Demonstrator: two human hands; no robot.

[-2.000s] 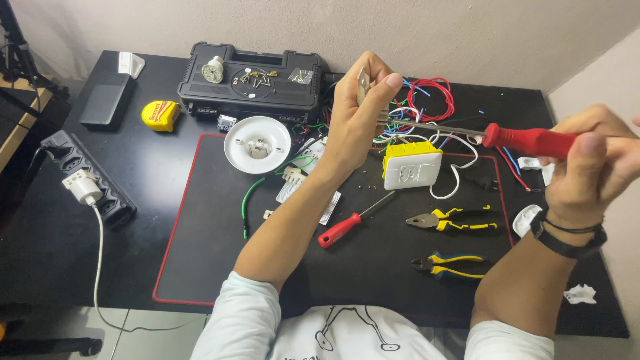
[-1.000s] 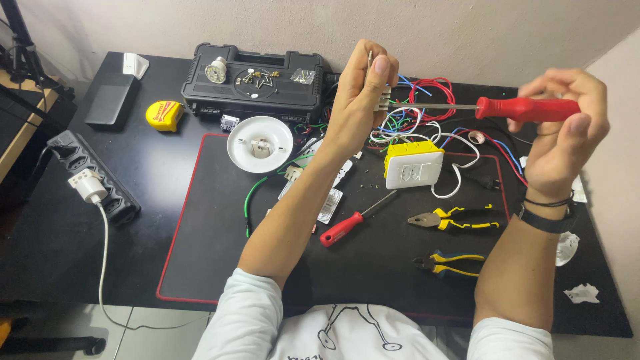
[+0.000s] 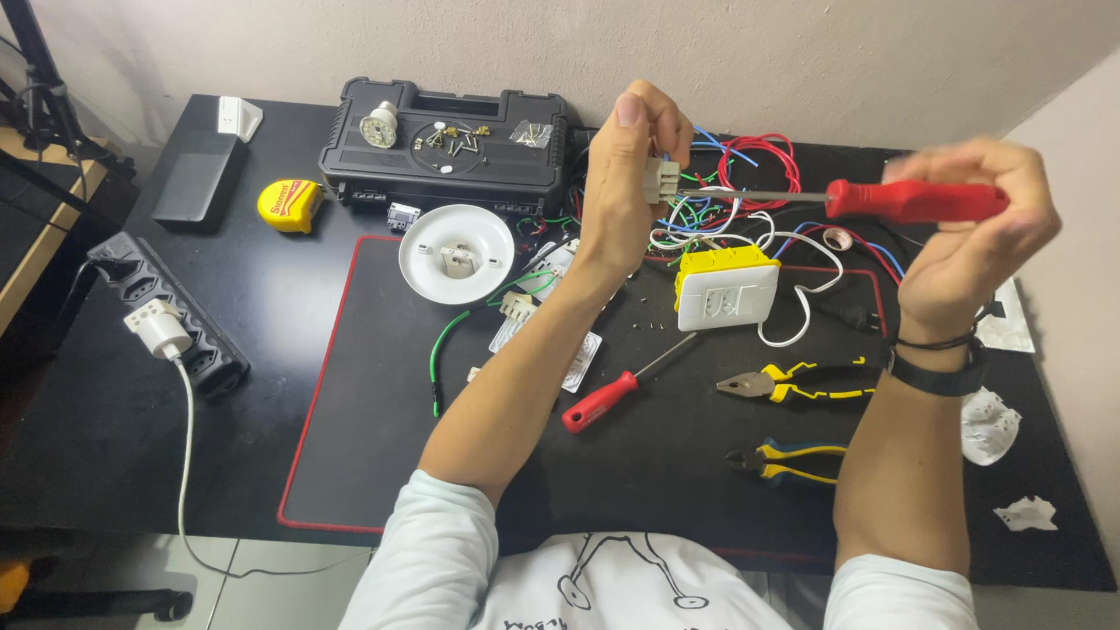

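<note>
In my left hand (image 3: 632,166), raised above the desk's back part, is a small white socket module (image 3: 662,180). A red-handled screwdriver (image 3: 914,201) lies level, its shaft pointing left with the tip against the module. My right hand (image 3: 989,219) is curled round the end of its handle, the fingers slightly blurred. Below the shaft stands a yellow electrical box with a white outlet plate (image 3: 728,296), a white cable beside it. A second red screwdriver (image 3: 602,402) lies on the black mat. White module parts (image 3: 518,306) lie partly hidden behind my left forearm.
Combination pliers (image 3: 752,383) and diagonal cutters (image 3: 770,459) lie near my right forearm. Behind are a black tool case (image 3: 446,175) bearing screws and a bulb, and tangled wires (image 3: 761,166). Leftward are a white lamp holder (image 3: 420,276), a yellow tape measure (image 3: 289,205) and a power strip (image 3: 214,354).
My right fingers have shifted around the screwdriver handle; one second ago they were spread wider. My left hand still holds the module at the screwdriver's tip.
</note>
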